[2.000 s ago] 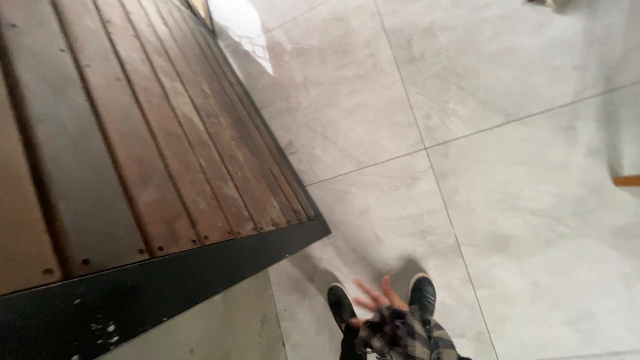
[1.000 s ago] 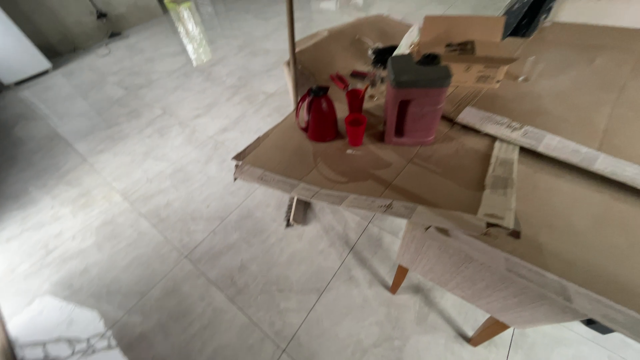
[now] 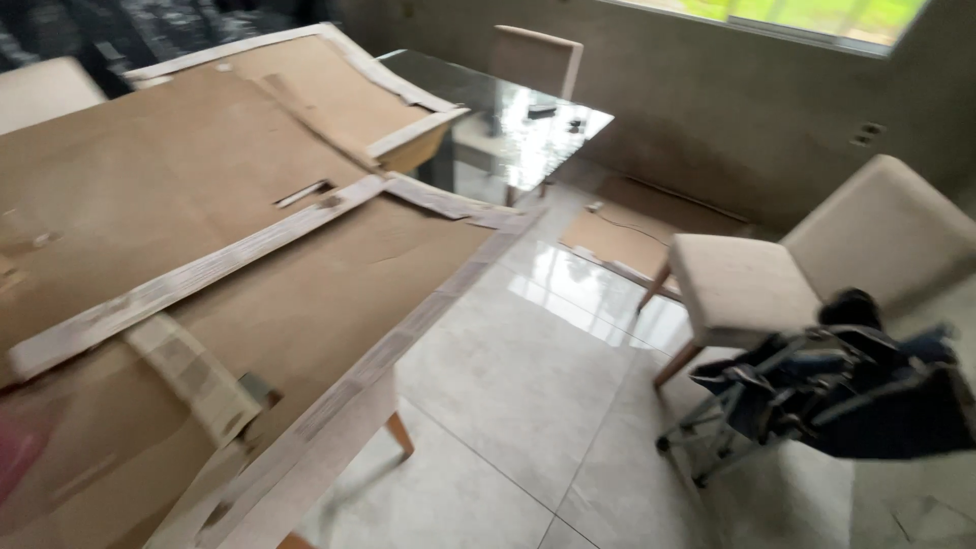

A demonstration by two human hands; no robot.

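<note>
Neither my left hand nor my right hand shows in the head view. Flattened cardboard sheets (image 3: 335, 282), joined with strips of pale printed tape (image 3: 206, 274), cover a large table on the left side. The corner of a glass tabletop (image 3: 526, 107) sticks out beyond the cardboard, with small dark objects on it. At the lower left edge is a blurred pink thing (image 3: 19, 450).
A beige upholstered chair (image 3: 747, 282) stands at the right, a folded dark stroller or folding chair (image 3: 831, 389) in front of it. Another chair (image 3: 537, 57) is behind the glass. Cardboard (image 3: 618, 236) lies on the tiled floor by the wall, below a window (image 3: 808, 19).
The view has swung from a slatted wooden surface and my feet to the cardboard-covered table and chairs. A hand seen low in the oldest frame is out of view.
</note>
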